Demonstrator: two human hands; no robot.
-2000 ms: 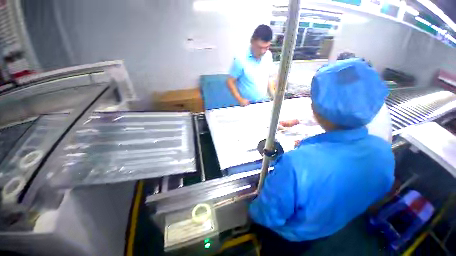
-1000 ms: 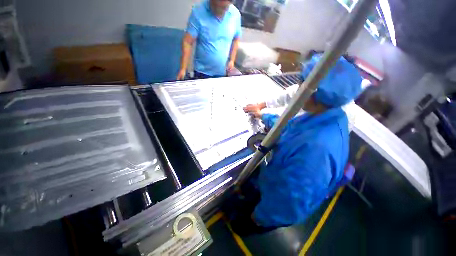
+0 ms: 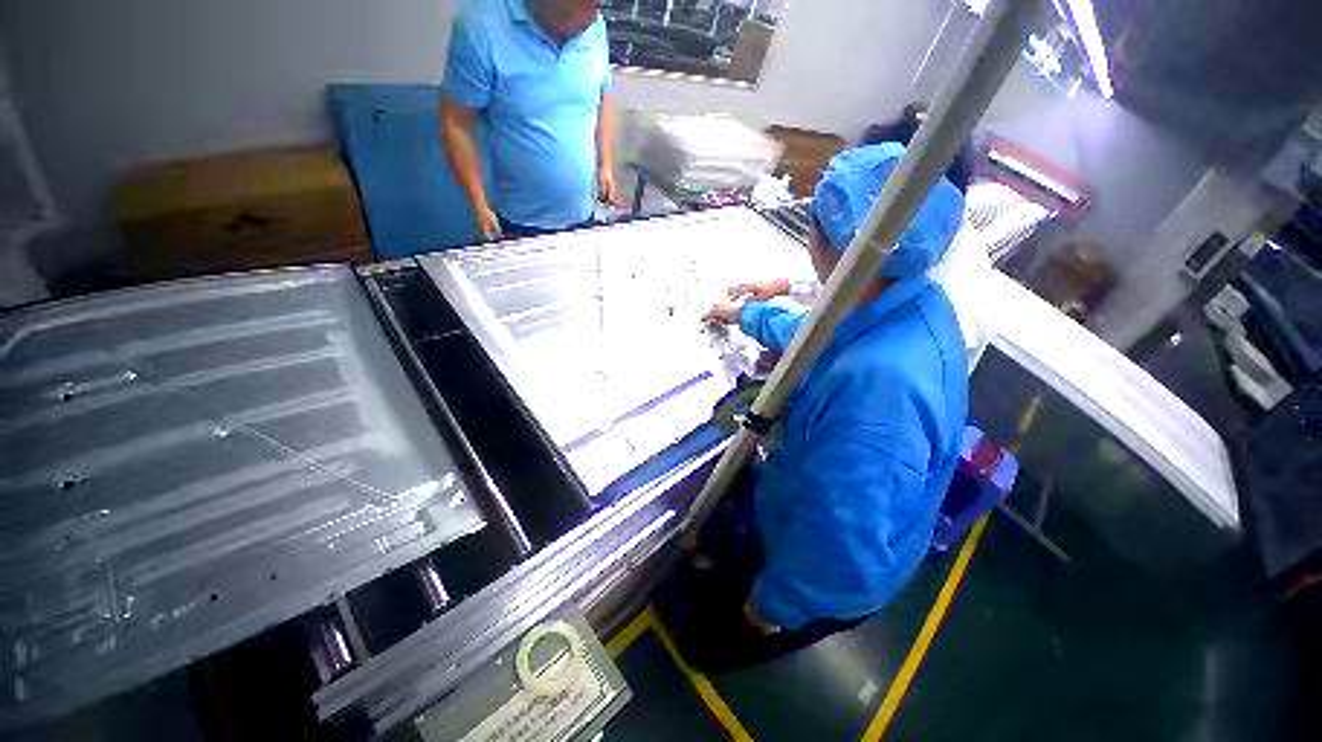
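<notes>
Neither of my hands is in the picture. Nearest in front of me, a large grey film-covered panel [image 3: 189,478] lies on the roller conveyor [image 3: 500,507] at the left. A bright white panel [image 3: 624,334] lies beyond it, and a co-worker in a blue smock and cap [image 3: 870,420] has hands on its surface. A pale tape roll [image 3: 551,660] rests on a grey box [image 3: 602,710] at the bottom. Long shiny strips [image 3: 508,602] lie along the conveyor's near edge.
A person in a light blue shirt [image 3: 529,116] stands behind the white panel. A slanted pole [image 3: 870,247] rises beside the co-worker. Brown cartons [image 3: 239,210] stand at the back left. A blue-purple stool [image 3: 974,490] and a long white-topped surface [image 3: 1116,384] are at the right.
My view has swung and tilted down; the grey panel fills more of the left. The far person now stands upright with arms lowered. The co-worker's hands remain at the white panel.
</notes>
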